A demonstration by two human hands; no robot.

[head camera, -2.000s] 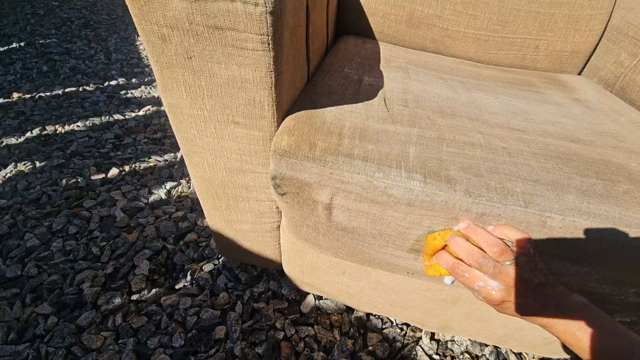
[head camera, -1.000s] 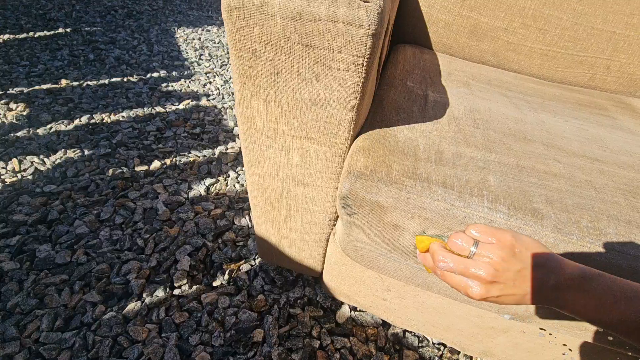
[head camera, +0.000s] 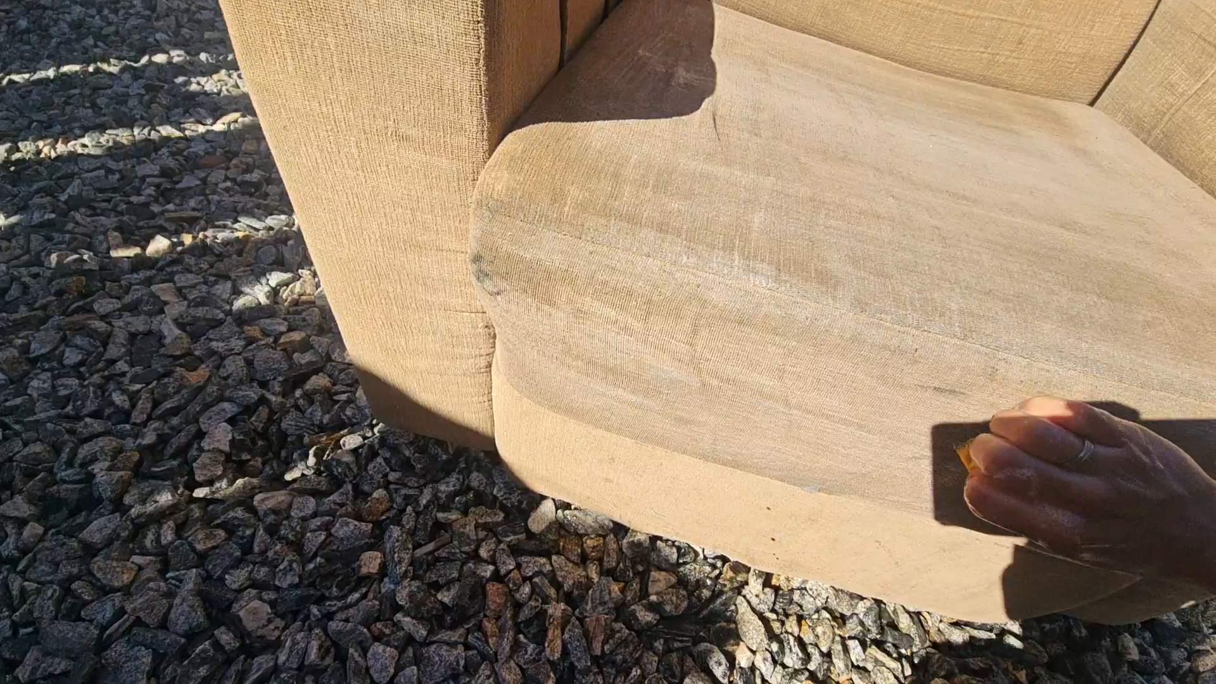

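At the lower right, my right hand (head camera: pixel 1083 484) is closed around a yellow sponge (head camera: pixel 966 458), of which only a small edge shows past the fingers. A ring is on one finger, and the skin looks wet. The hand rests against the front edge of a beige fabric seat cushion (head camera: pixel 855 266), partly in shadow. Pale streaks and darker patches mark the cushion's cloth, and a dark stain (head camera: pixel 484 274) sits at its left front corner. My left hand is out of view.
The couch's upholstered arm (head camera: pixel 399 209) stands left of the cushion, with the backrest (head camera: pixel 950 38) behind. Below the cushion runs the beige front base (head camera: pixel 665 503). Grey gravel (head camera: pixel 190 475) covers the ground at the left and in front.
The view shifts between frames. My right hand, still around the yellow sponge, has moved right along the cushion's front, away from the stained corner. More of the sponge showed earlier.
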